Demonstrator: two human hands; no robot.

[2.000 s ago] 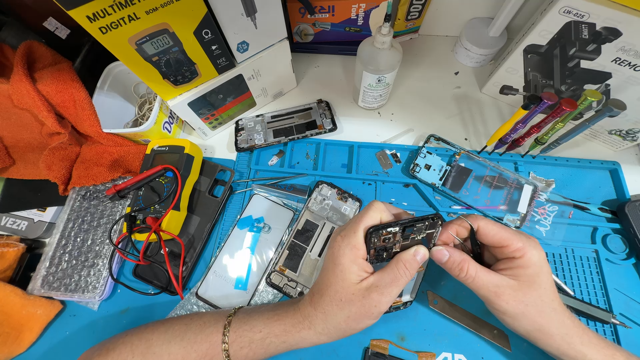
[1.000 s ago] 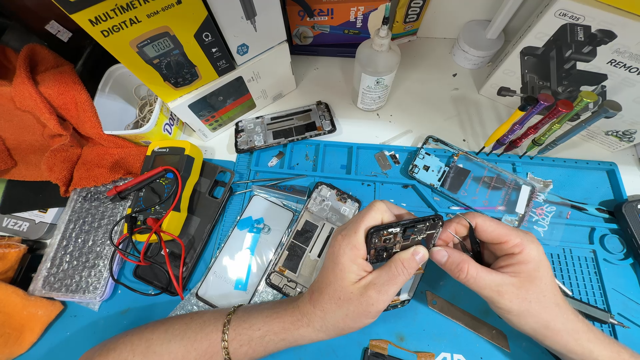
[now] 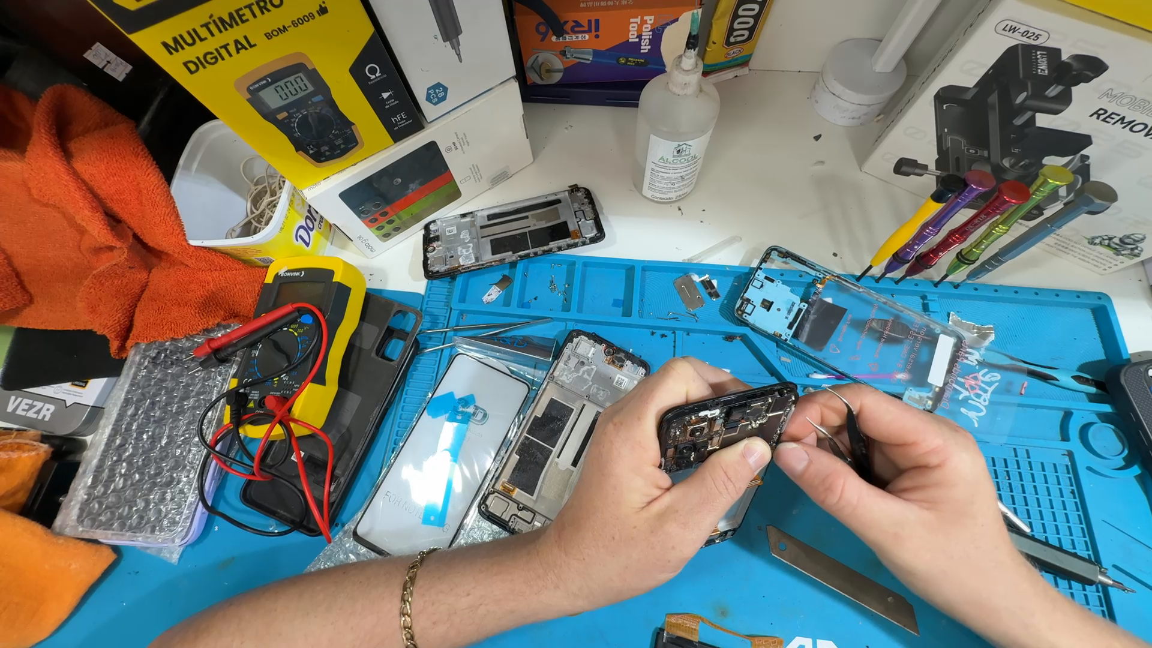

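Observation:
My left hand (image 3: 643,490) grips an opened smartphone (image 3: 724,427) with its inner boards showing, thumb across the front and fingers behind it. Curved tweezers (image 3: 850,432) are held in my right hand (image 3: 886,477), whose thumb and fingertips are at the phone's right edge; whether they touch it is unclear. Left of the phone lies a metal phone mid-frame (image 3: 562,441), partly behind my left hand. Beside that is a screen panel (image 3: 445,454) with blue film on it. A clear phone back cover (image 3: 864,328) rests behind my right hand. Below the hands is a flat metal blade (image 3: 841,576).
Around them is a blue silicone repair mat (image 3: 774,585). At left are a yellow multimeter (image 3: 301,333) with red and black leads, bubble wrap (image 3: 148,432) and an orange cloth (image 3: 117,225). Behind stand a dispenser bottle (image 3: 675,135), another phone frame (image 3: 513,232) and several screwdrivers (image 3: 976,225).

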